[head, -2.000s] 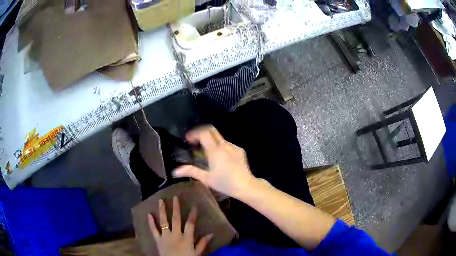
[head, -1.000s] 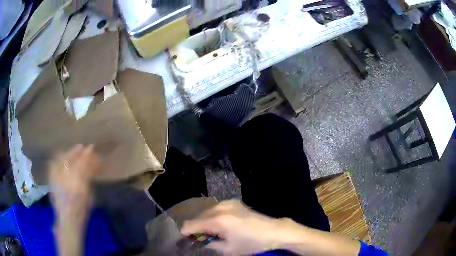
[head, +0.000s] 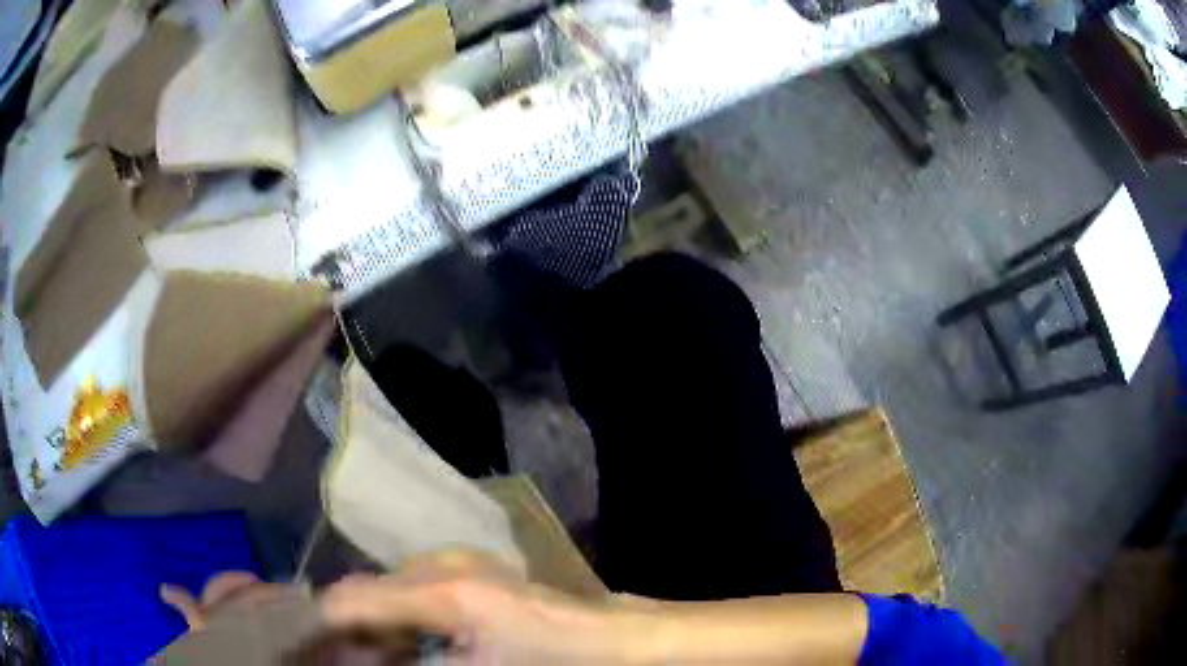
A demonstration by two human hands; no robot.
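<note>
A brown fabric piece (head: 247, 630) is at the bottom edge between my hands. My left hand (head: 215, 592) is blurred and partly hidden behind it, gripping it. My right hand (head: 449, 614) reaches across my lap from the right, its fingers at this piece. A small dark tool, probably thread snips (head: 432, 643), shows under its fingers, mostly hidden. A pale-sided fabric panel (head: 410, 488) hangs between the table and my lap. More brown pieces (head: 221, 351) lie on the table and over its edge, some with the pale side up.
The white machine table (head: 378, 254) runs across the top left, with a machine's cream-yellow base (head: 384, 59). A blue crate (head: 143, 559) is at lower left. A wooden seat (head: 872, 501) shows beside my thigh. A white-topped stool (head: 1122, 286) stands at right on the speckled floor.
My left hand has moved from the table's fabric down to the bottom edge. My right hand has moved left. The table pieces are spread differently, and a pale panel now hangs beside my lap.
</note>
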